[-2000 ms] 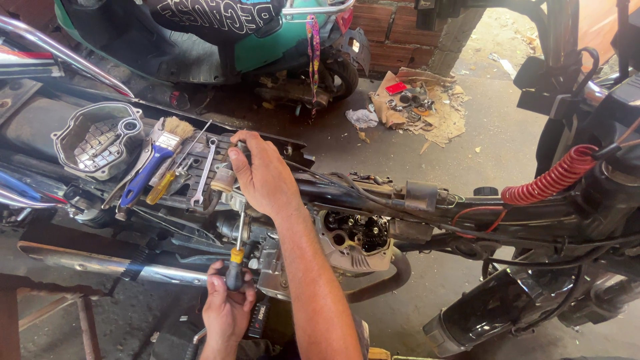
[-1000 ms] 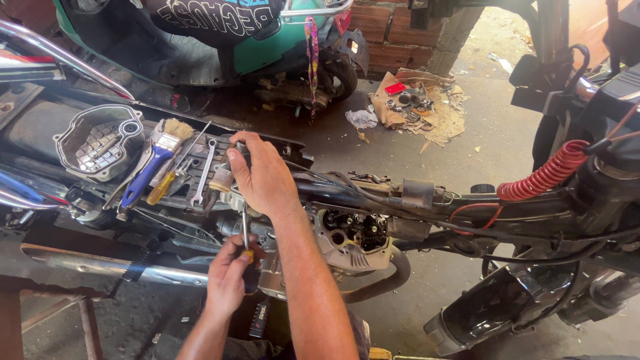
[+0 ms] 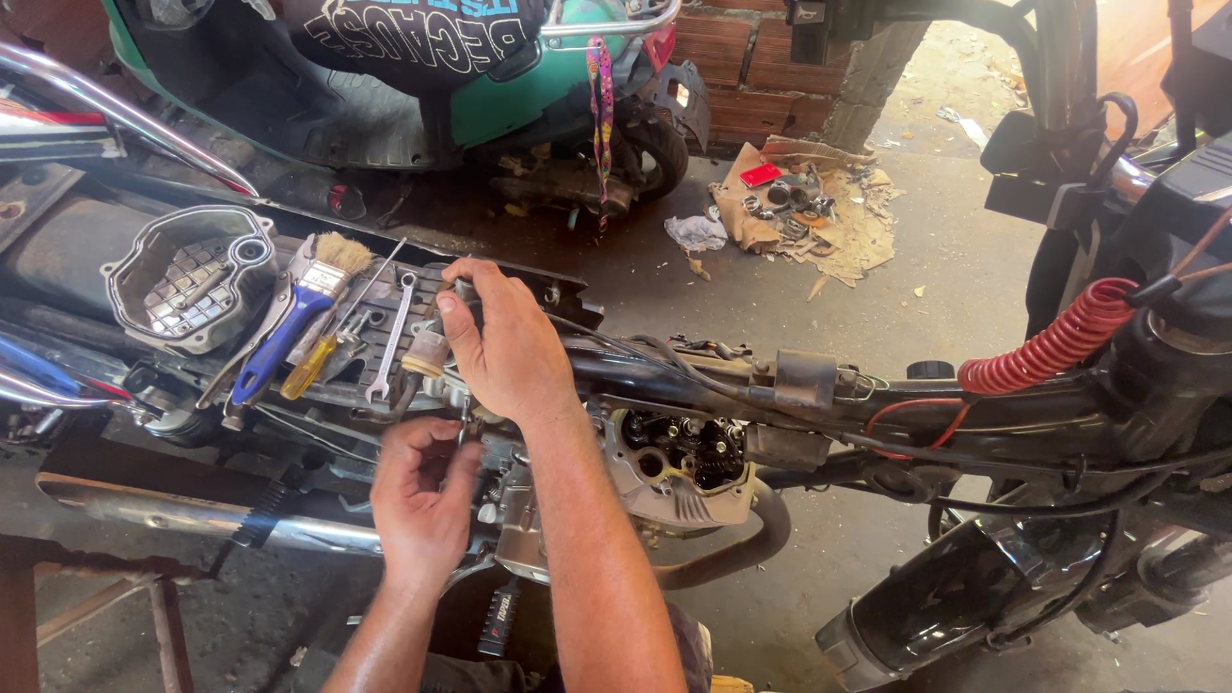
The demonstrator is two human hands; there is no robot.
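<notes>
My left hand is below the motorcycle frame, its fingertips around a slim metal shaft that looks like the screwdriver's; its handle is hidden. Just above, my right hand grips the top of what looks like a carburetor, with thumb and fingers over its dark upper end. To the right of my right forearm, the engine's open cylinder head shows oily valve parts. Left of my hands, a combination wrench, a blue-handled paintbrush and a yellow-handled screwdriver lie on the frame.
A metal engine cover lies beside locking pliers. A green scooter stands behind. Loose metal parts lie on torn cardboard on the floor. A red coiled hose hangs at the right; an exhaust pipe runs below.
My left hand has moved up toward the carburetor; the screwdriver's yellow and dark handle, plain two seconds ago, is now out of sight. My right hand has stayed in about the same place.
</notes>
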